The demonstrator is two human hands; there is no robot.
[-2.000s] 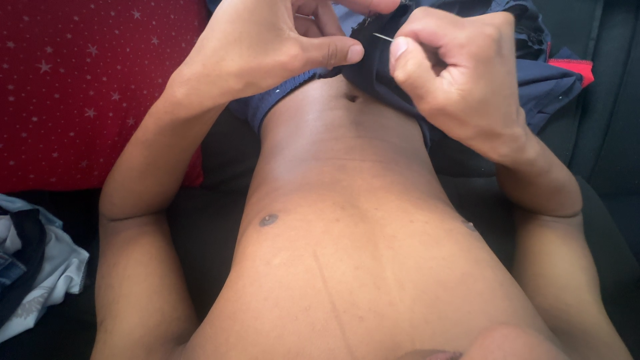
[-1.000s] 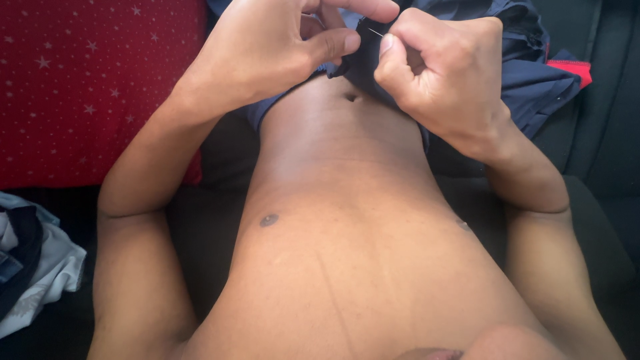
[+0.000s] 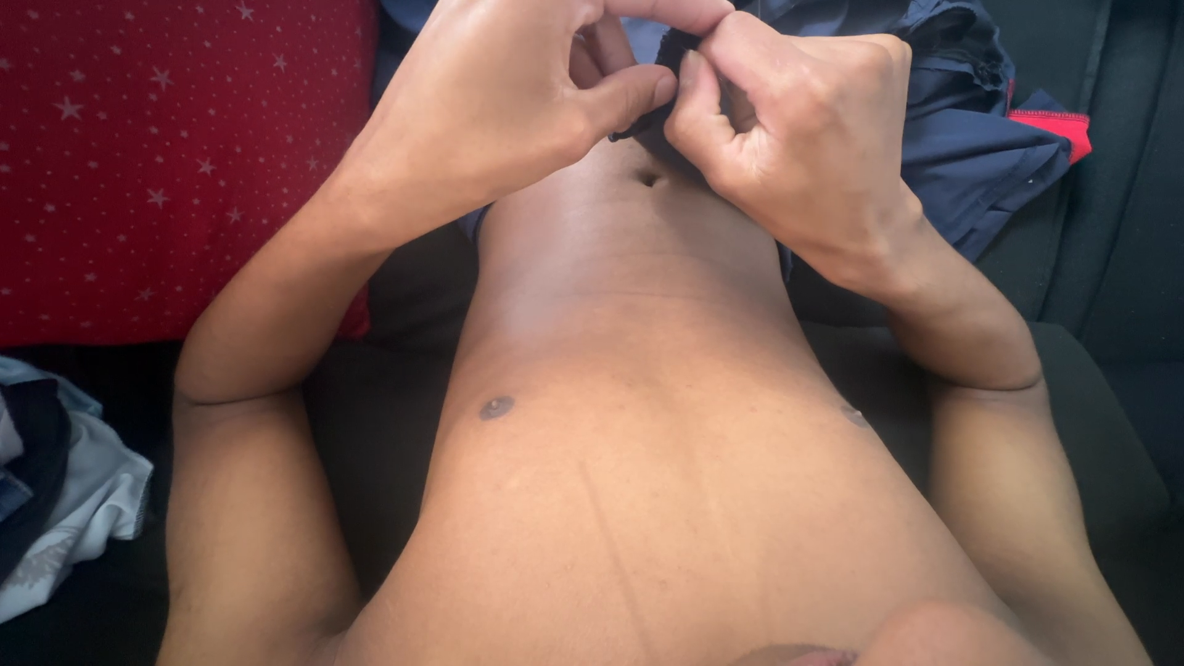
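Note:
Both hands meet at the top of the view, above the belly. My left hand curves its thumb and fingers round the edge of a dark navy cloth. My right hand is closed, thumb tip against the index finger, at the same cloth. A needle is not visible between its fingers now. The index fingertips of both hands nearly touch. More of the navy fabric, with a red piece at its end, lies beyond my right hand.
A red cushion with pale stars fills the upper left. Crumpled white and dark clothes lie at the lower left. A dark seat is under and beside the bare torso.
The thin needle seen in my right hand's fingers in both earlier frames is hidden now. My right hand has moved left, closer to my left hand.

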